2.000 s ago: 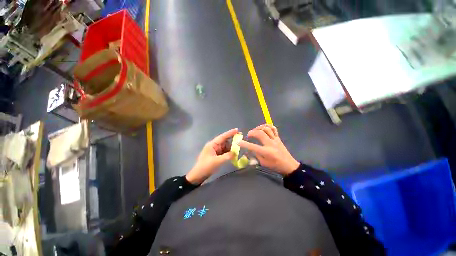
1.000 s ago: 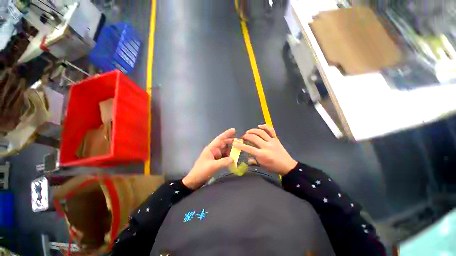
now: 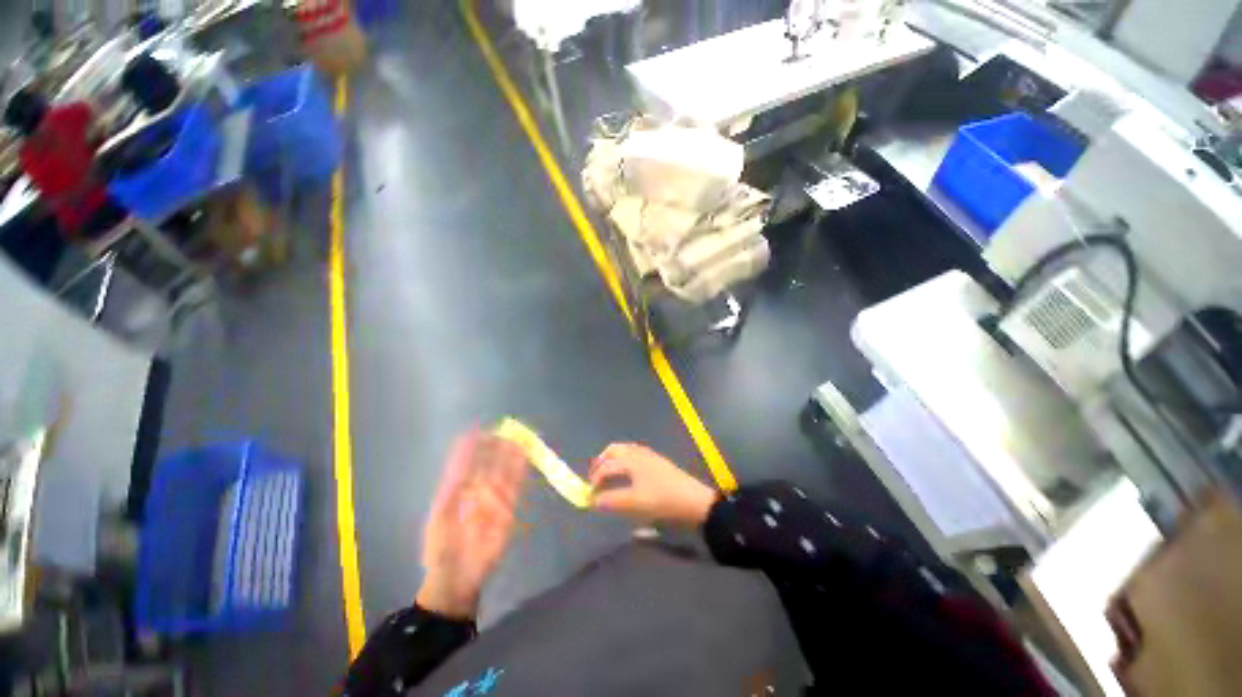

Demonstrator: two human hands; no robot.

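A pale-yellow strip of tape (image 3: 549,464) stretches between my two hands above the aisle floor, in front of my dark apron. My right hand (image 3: 651,485) pinches its lower right end between thumb and fingers. My left hand (image 3: 473,515) is raised, blurred, with its fingers extended; the strip's upper left end is at its fingertips. The blur hides whether the left fingers grip the strip or only touch it.
Yellow lines (image 3: 341,409) border the grey aisle. Blue bins (image 3: 191,545) stand at left. A beige fabric pile (image 3: 688,204) stands right of the aisle, near a white sewing table (image 3: 776,75). White machinery (image 3: 953,395) and brown cardboard (image 3: 1192,606) are at right. A person in red (image 3: 61,157) is far left.
The view has moved along the aisle, past the red bin and white table. My hands have moved apart, the left one turning upright, and the bunched yellow strip is now drawn out straight.
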